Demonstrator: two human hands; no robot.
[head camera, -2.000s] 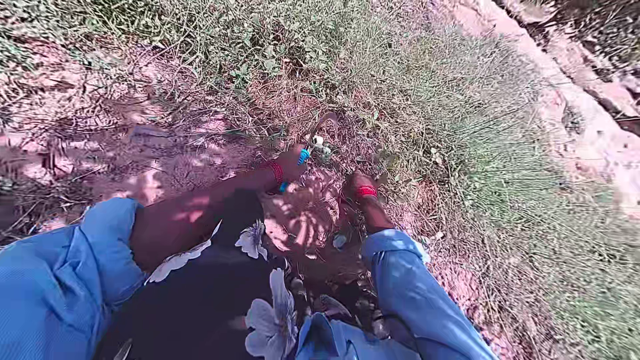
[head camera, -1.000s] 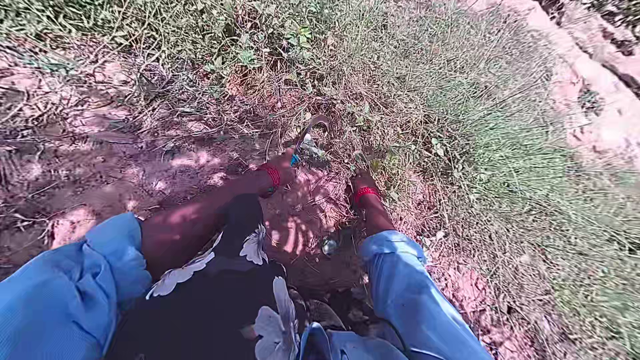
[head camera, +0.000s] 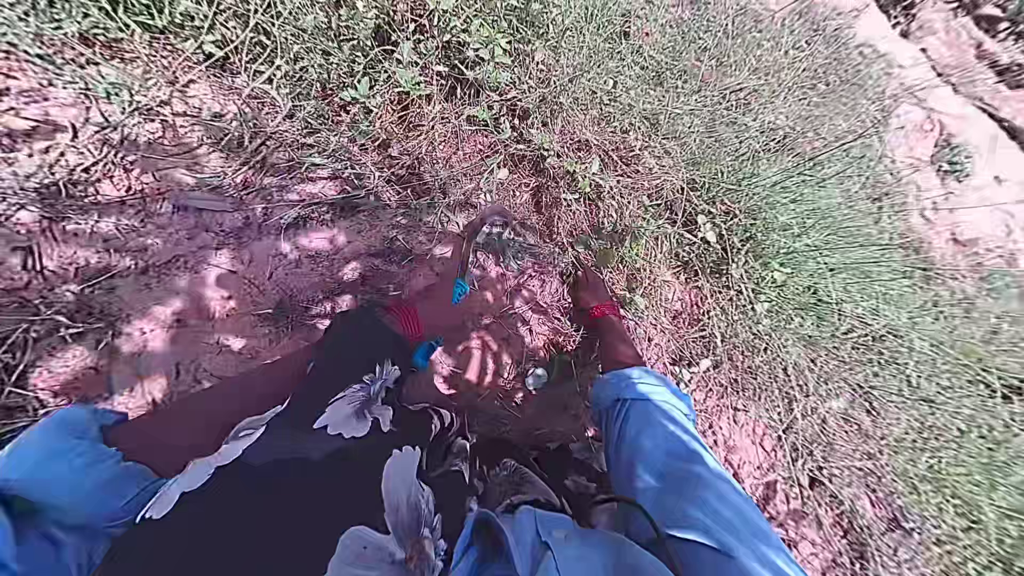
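My left hand (head camera: 450, 310), with red bangles at the wrist, is closed on a sickle (head camera: 466, 252). Blue wrapping shows on the sickle's handle on both sides of the fist, and its curved blade points up and bends over to the right. Low in the grass and dry stems, to the right of the blade, is my right hand (head camera: 590, 292), also with red bangles. Its fingers are partly hidden by shade and plants, so whether it grips stems cannot be told. A small pale round object (head camera: 536, 378) lies on the soil between my forearms.
Green grass (head camera: 832, 232) grows thickly to the right and along the top. Bare reddish soil with dry stalks (head camera: 200, 264) spreads to the left. A pale rocky edge (head camera: 952, 160) runs down the upper right. Dark flowered cloth (head camera: 264, 496) covers my lap.
My left hand has drawn back a little toward my body with the sickle in it. The right hand stays low in the grass at nearly the same place.
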